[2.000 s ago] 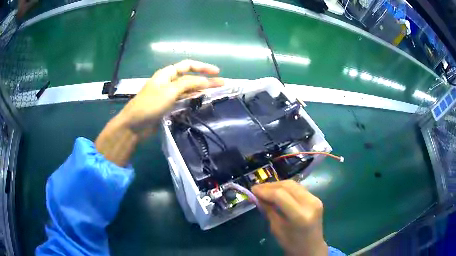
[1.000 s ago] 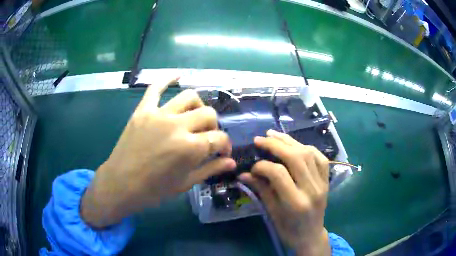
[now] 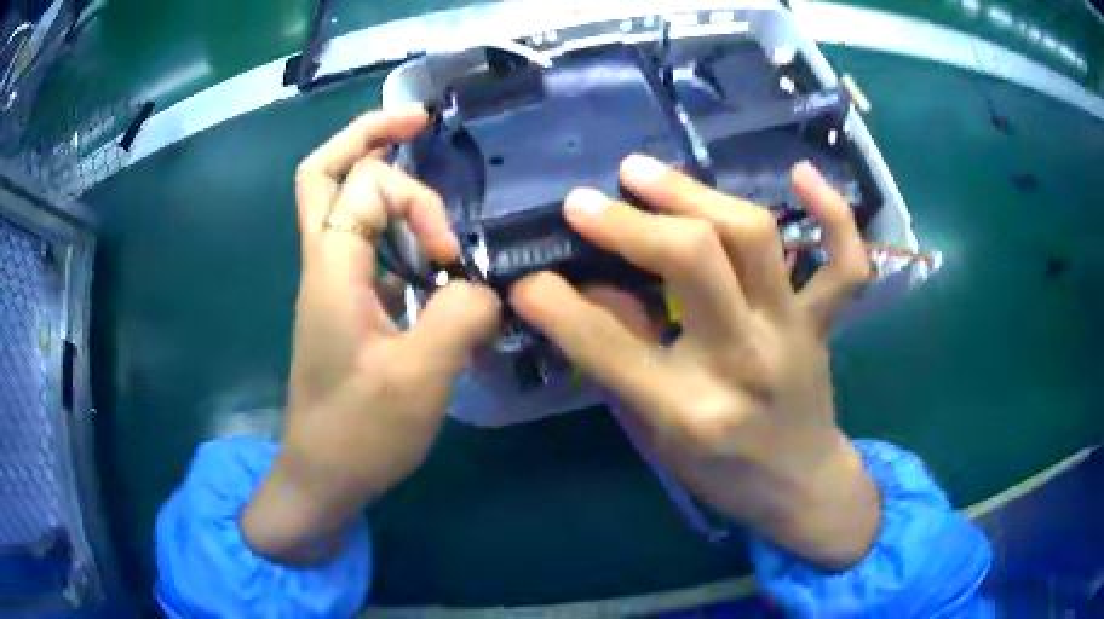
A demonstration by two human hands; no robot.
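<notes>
The open white housing (image 3: 890, 200) holds a glossy black block (image 3: 569, 133) and lies on the green bench mat. My left hand (image 3: 375, 314) is at its left end, thumb and index finger pinching a small dark part with black wires (image 3: 454, 273). My right hand (image 3: 714, 314) rests on the block's near edge, fingers spread, thumb beside the left thumb. A yellow component (image 3: 673, 308) shows between my right fingers. A thin orange wire with a small white plug (image 3: 932, 261) sticks out at the right. A pale cable (image 3: 672, 484) hangs down under my right hand.
A white rail (image 3: 218, 109) crosses behind the housing, with the green conveyor (image 3: 182, 36) beyond it. A mesh side panel (image 3: 36, 314) stands at the left. The bench's pale front edge (image 3: 1029, 481) shows at the lower right.
The housing now appears higher and larger in view. My left hand has moved from above the housing to pinch the wires at its left end. My right hand has left the pale cable and spread over the block.
</notes>
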